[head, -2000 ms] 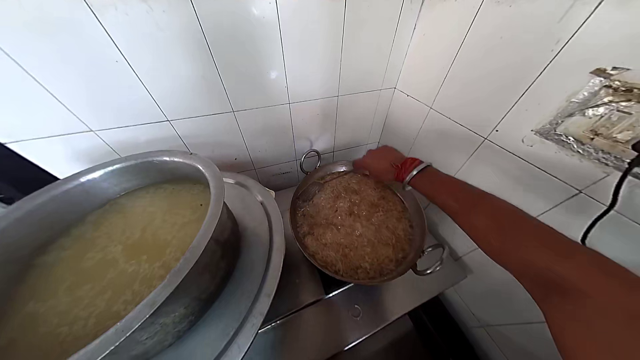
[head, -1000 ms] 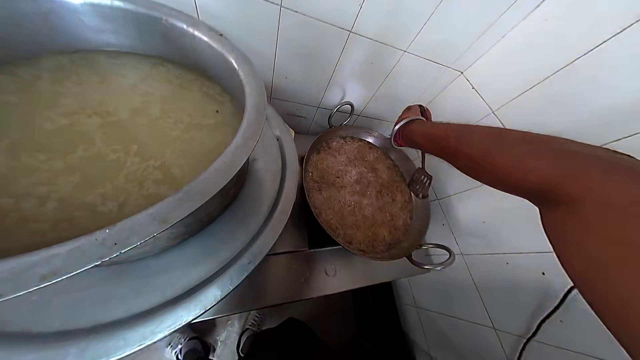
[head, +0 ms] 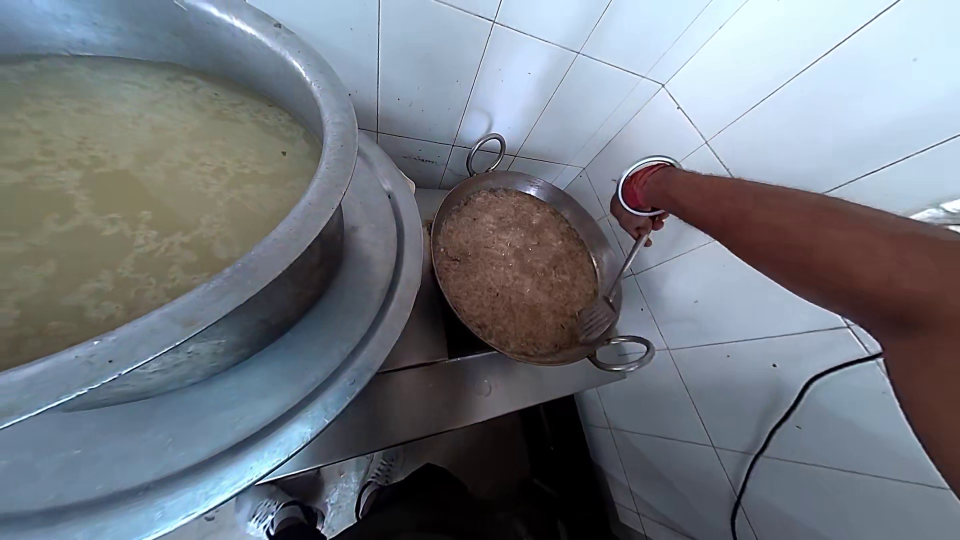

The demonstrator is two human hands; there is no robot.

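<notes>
My right hand (head: 637,214), with a metal bangle and red thread at the wrist, grips the handle of a slotted metal turner (head: 598,319). The turner's head rests at the lower right inside a metal kadai (head: 559,196), touching the edge of the bubbling brown contents (head: 514,270). What is frying under the bubbles cannot be made out. The kadai has two ring handles, one at the back and one at the lower right. My left hand is out of view.
A large metal pot (head: 337,142) of cloudy yellowish liquid stands at the left over a wide metal plate (head: 375,300). Beneath is a steel counter (head: 450,390). White tiled walls (head: 735,300) meet behind the kadai. A black cable (head: 780,427) hangs at the right.
My right hand has moved from the kadai's back rim to its right side. The turner's head has gone from the right rim down to the lower right of the contents. The view has tilted down.
</notes>
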